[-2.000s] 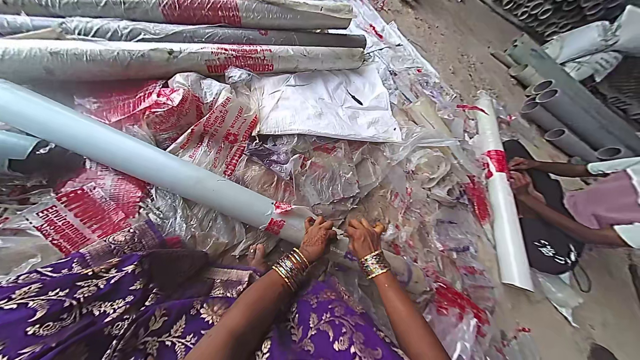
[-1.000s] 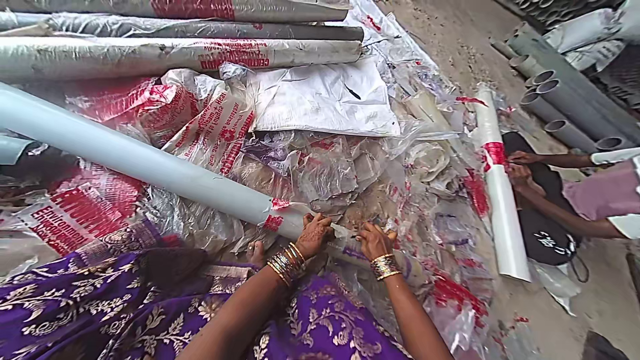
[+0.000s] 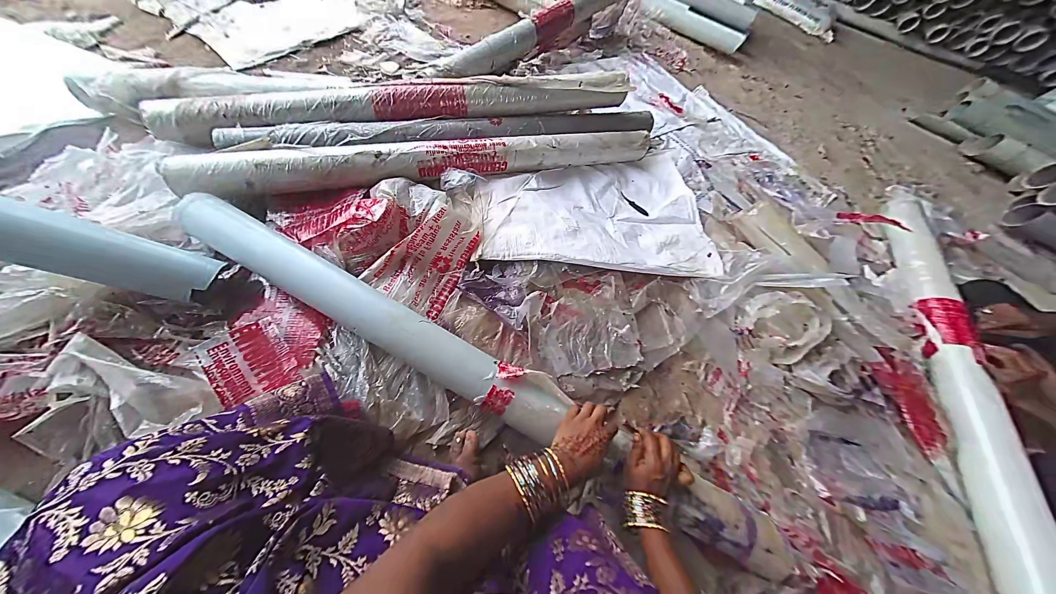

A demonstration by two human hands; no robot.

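Note:
A long light-grey plastic pipe (image 3: 355,305) runs slantwise from the upper left down to my hands. Its upper part is bare, while plastic film with red print (image 3: 497,399) clings to it just left of my hands. My left hand (image 3: 584,433) lies on the pipe with bent fingers, at the edge of the film. Close to its right, my right hand (image 3: 653,464) has its fingers curled at the film on the pipe; the exact grip is too small to tell. Beyond my right hand the pipe's lower end (image 3: 734,520) is still covered in dirty film.
Several film-wrapped pipes (image 3: 396,157) lie behind a white sack (image 3: 594,214). Another bare pipe (image 3: 107,247) is at the left. Torn plastic film (image 3: 412,247) covers much of the ground. At the right, a co-worker's hand (image 3: 1011,371) is by a wrapped pipe (image 3: 982,437). Stacked pipes (image 3: 973,33) stand beyond.
The view has swung up and left, showing more pipes behind and at the left. Both my hands stay at the film on the same pipe.

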